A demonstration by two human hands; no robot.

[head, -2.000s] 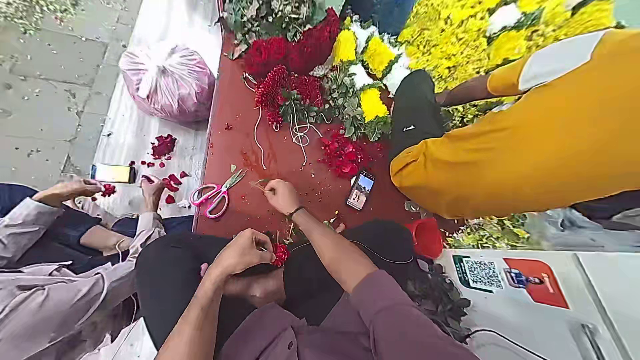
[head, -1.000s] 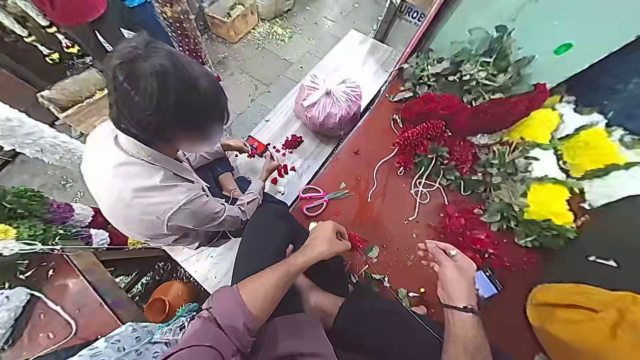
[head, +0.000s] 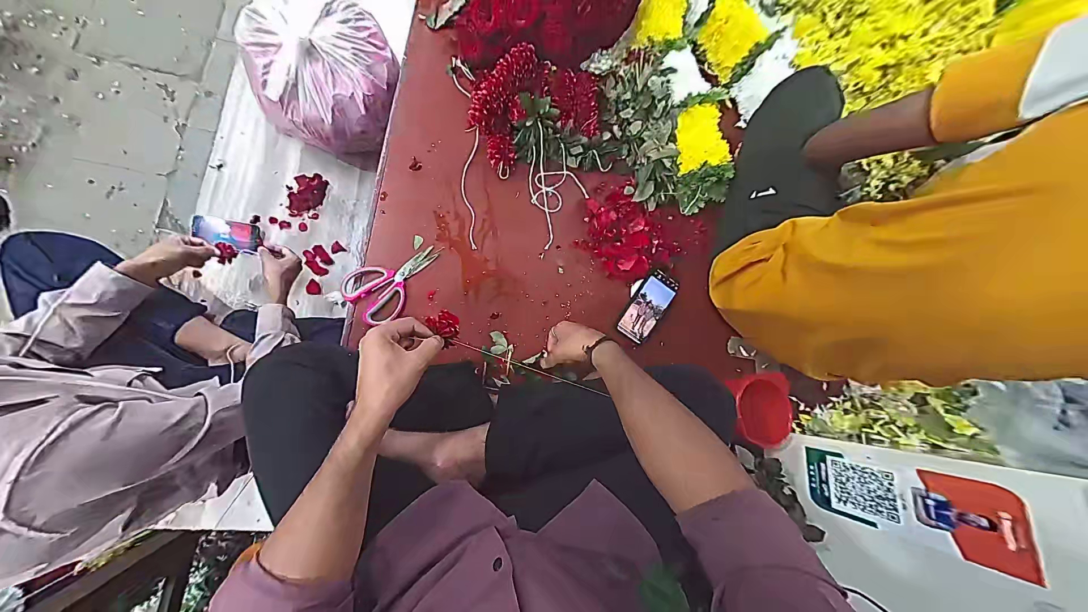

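My left hand [head: 398, 361] pinches a thread just beside a small bunch of red petals [head: 443, 325]. From there the thin thread [head: 527, 367] runs taut to the right, past my right hand [head: 575, 347], whose fingers are curled near it; whether they grip it I cannot tell. Green leaves [head: 500, 347] lie between my hands. Pink-handled scissors [head: 387, 287] rest on the red surface beyond my left hand. Loose red petals [head: 625, 234] are heaped farther off, and red flower garlands [head: 510, 93] with white strings lie at the back.
A phone [head: 648, 307] lies right of my right hand, near a red plastic container [head: 763, 410]. A person in yellow sits at the right beside yellow and white flowers [head: 704, 138]. At the left another person handles petals near a phone [head: 226, 233]; a plastic bag [head: 319, 81] stands beyond.
The view has swung widely since one second ago. My hands were farther apart then, with the right palm up and its fingers spread; now the right hand is curled closer to the left.
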